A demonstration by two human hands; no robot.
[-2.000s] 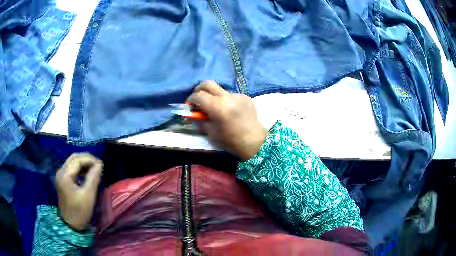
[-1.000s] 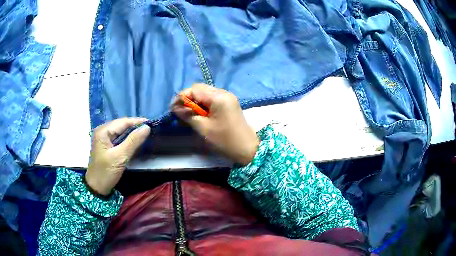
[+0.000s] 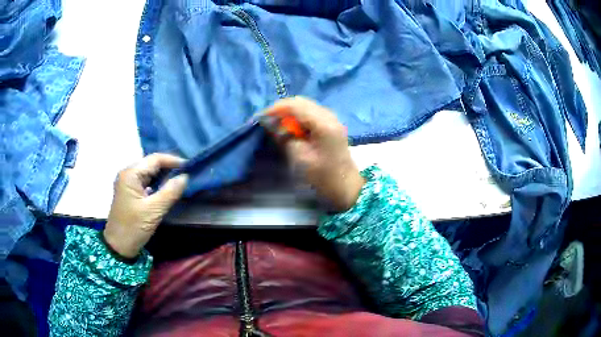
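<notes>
A mid-blue denim shirt [image 3: 323, 62] lies on the table with a line of yellowish stitching running up from its hem. My left hand [image 3: 142, 201] pinches the hem [image 3: 221, 148] near its left end. My right hand [image 3: 316, 145], blurred, is at the hem further right and holds orange-gripped snips [image 3: 290, 125]. The hem is stretched and lifted between both hands, its edge turned up. The snips' blades are blurred and partly hidden. The front placket [image 3: 143, 85] with small round dots runs along the shirt's left side.
Paler denim shirts [image 3: 39, 131] lie at the left of the white table [image 3: 435, 171]. Another denim shirt [image 3: 520, 125] with a small yellow mark lies at the right and hangs over the front edge. A shoe-like light object [image 3: 572, 268] is low at the right.
My left hand has come up from below the table edge and taken hold of the hem. Since a second ago, my right hand has moved slightly right and the hem is lifted more.
</notes>
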